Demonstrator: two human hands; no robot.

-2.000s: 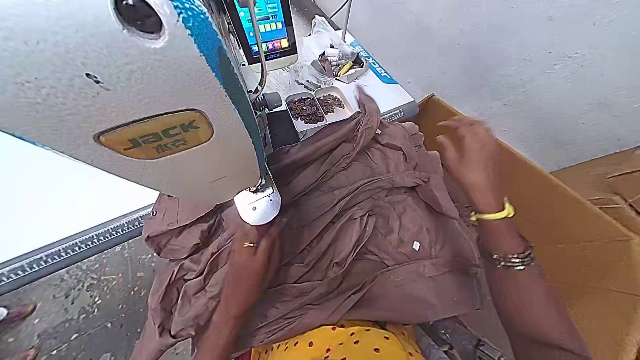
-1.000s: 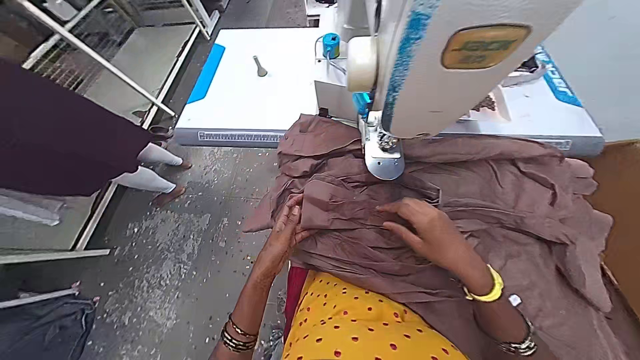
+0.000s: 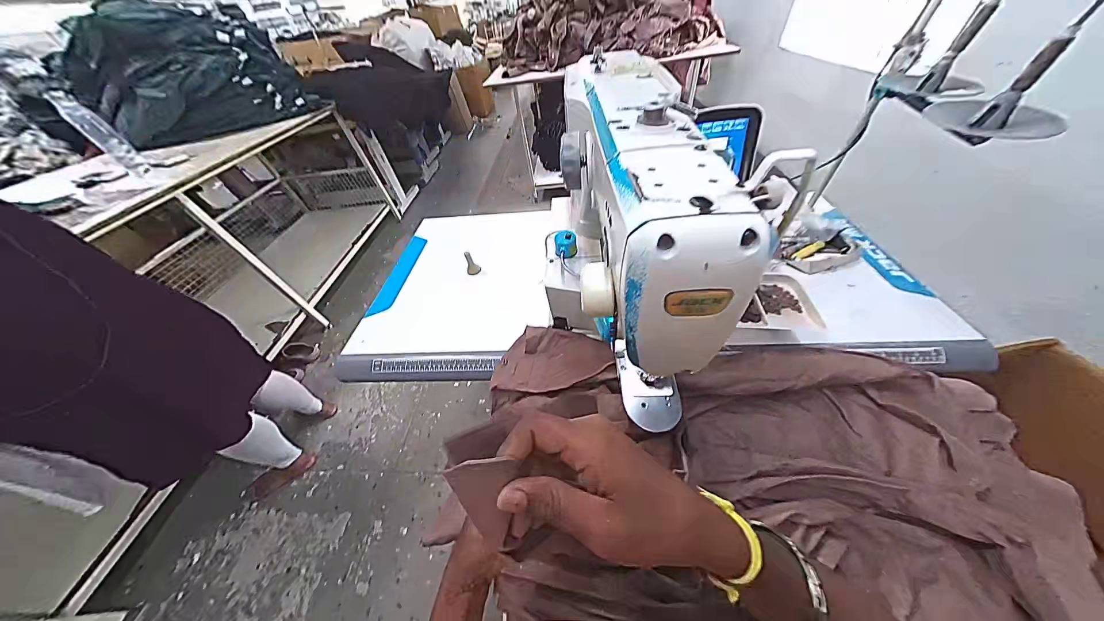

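Note:
A brown cloth garment lies over the front edge of the sewing machine table and hangs down toward me. My right hand, with a yellow bangle at its wrist, pinches a folded edge of the cloth between thumb and fingers, just in front of the machine's presser area. My left hand is low and mostly hidden behind the right hand and the cloth; its fingers do not show. The white Jack sewing machine stands above the garment, its rounded lower guard close over the cloth.
A tray of small buttons is on the table's right side, near a box of small tools. A thread stand rises at the right. At the left a person in dark clothing stands by a metal-framed table. A cardboard box is at right.
My right hand has moved to the cloth's left part and now pinches a folded edge; one second ago its fingers were spread over the cloth. The view has tilted up.

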